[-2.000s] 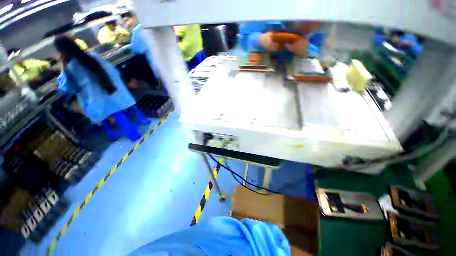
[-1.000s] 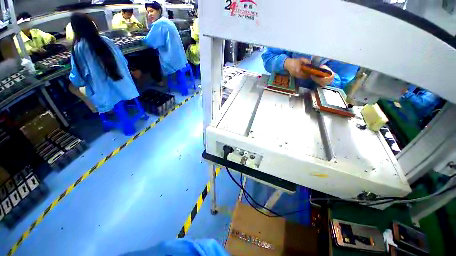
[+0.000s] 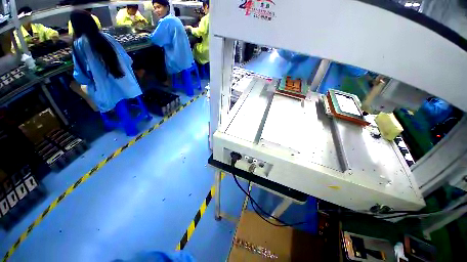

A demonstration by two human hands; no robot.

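Observation:
Neither of my hands is in the picture; only a blurred bit of blue sleeve [image 3: 158, 257] shows at the bottom edge. Nearest in front is a large white machine [image 3: 307, 158] with a frame over its bed. On the bed, an orange-brown and green fixture [image 3: 292, 86] sits at the back left, and a second fixture [image 3: 346, 105] with a white plate sits to its right. Display modules lie on the green bench at the bottom right: one [image 3: 364, 247] with a dark flex, another [image 3: 420, 249] partly cut off.
A brown cardboard box [image 3: 276, 240] stands on the floor under the machine, with black cables hanging above it. A yellow block [image 3: 389, 126] is on the bed's right. Yellow-black tape [image 3: 197, 220] marks the blue floor. People in blue and yellow work at a bench on the left.
The other person's hands holding an orange part behind the machine are gone from view. My view has shifted, and less of the blue sleeve shows at the bottom edge.

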